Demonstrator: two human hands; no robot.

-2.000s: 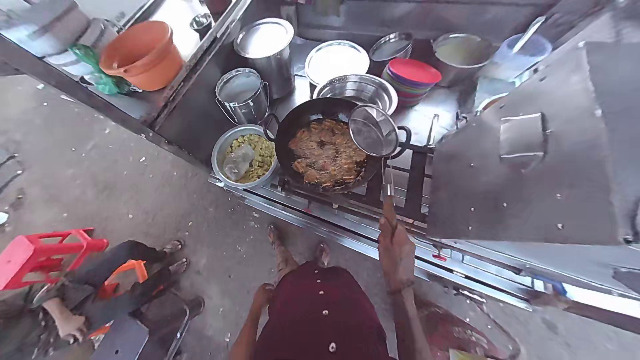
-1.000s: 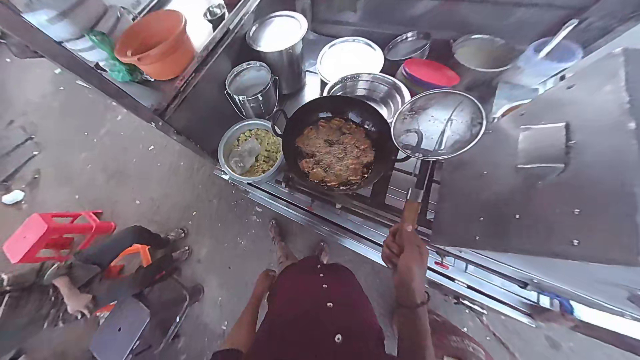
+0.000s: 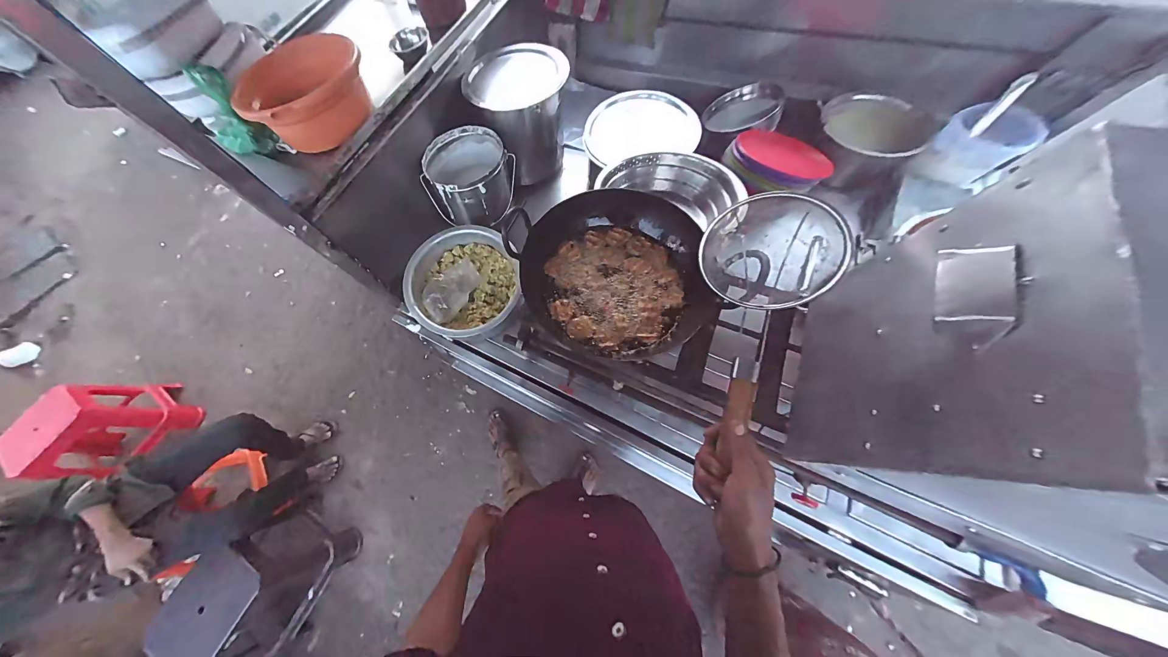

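My right hand [image 3: 737,479] is closed around the wooden handle of a round wire-mesh skimmer [image 3: 776,249]. Its mesh head is over the right rim of a black wok [image 3: 568,228], beside the wok's right side. Brown pieces of food [image 3: 616,290] bubble in oil in the wok, which sits on a gas stove [image 3: 698,360]. Down by my left side hangs my left hand [image 3: 482,525], close to the maroon shirt; its fingers are too small and turned away to tell their pose. An aluminium bowl [image 3: 415,274] of chopped greenish food with a plastic bag stands left of the wok.
Behind the wok are a steel colander [image 3: 675,178], a lidded steel pot [image 3: 520,114], a steel pail [image 3: 467,182] and red-topped stacked plates [image 3: 783,157]. A metal cover [image 3: 967,365] lies at right. A seated person [image 3: 210,474] and a red stool [image 3: 82,429] are at lower left.
The skimmer has moved from over the wok's right part out to its right rim, with my right hand still on the handle. My left hand stays low by my side.
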